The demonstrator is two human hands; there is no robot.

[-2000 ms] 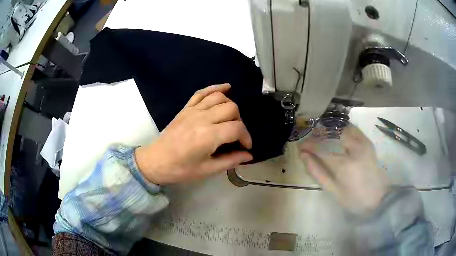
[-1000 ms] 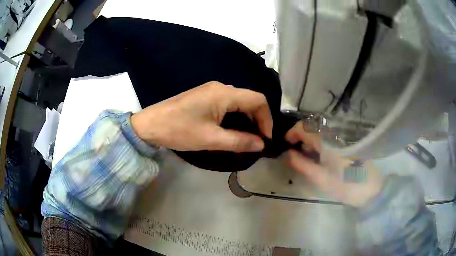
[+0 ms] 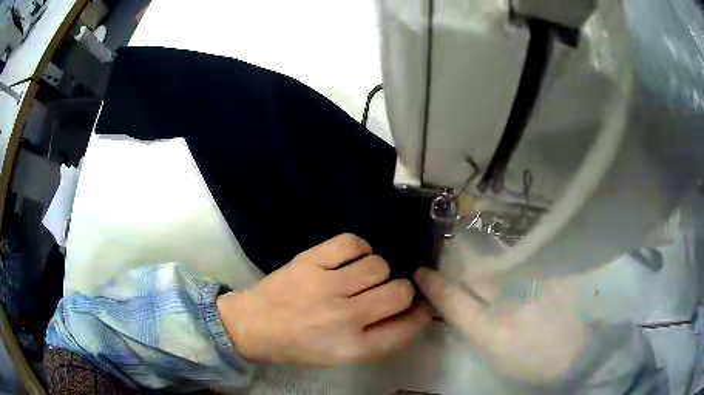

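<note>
A large black cloth panel (image 3: 278,154) lies left of the needle area, its right end at the presser foot (image 3: 445,205) of the sewing machine (image 3: 463,92). My left hand (image 3: 332,308) is at the cloth's near edge with fingers curled, gripping or pressing the edge near the foot. My right hand (image 3: 509,324) is partly blurred behind a pale curved blurry shape. Its fingertip is at the cloth's edge beside my left fingers; whether it holds the cloth I cannot tell. The needle itself cannot be made out.
Thread snips (image 3: 647,258) lie faintly visible on the bed at the right. The white tabletop (image 3: 147,208) shows left of the cloth. Crumpled white material (image 3: 60,204) hangs beyond its left edge. Another table with a wooden edge (image 3: 23,116) curves along the far left.
Both hands have moved down towards the front with the cloth's near edge. The cloth lies flatter and extends further forward. The machine head appears further left in view than a second ago.
</note>
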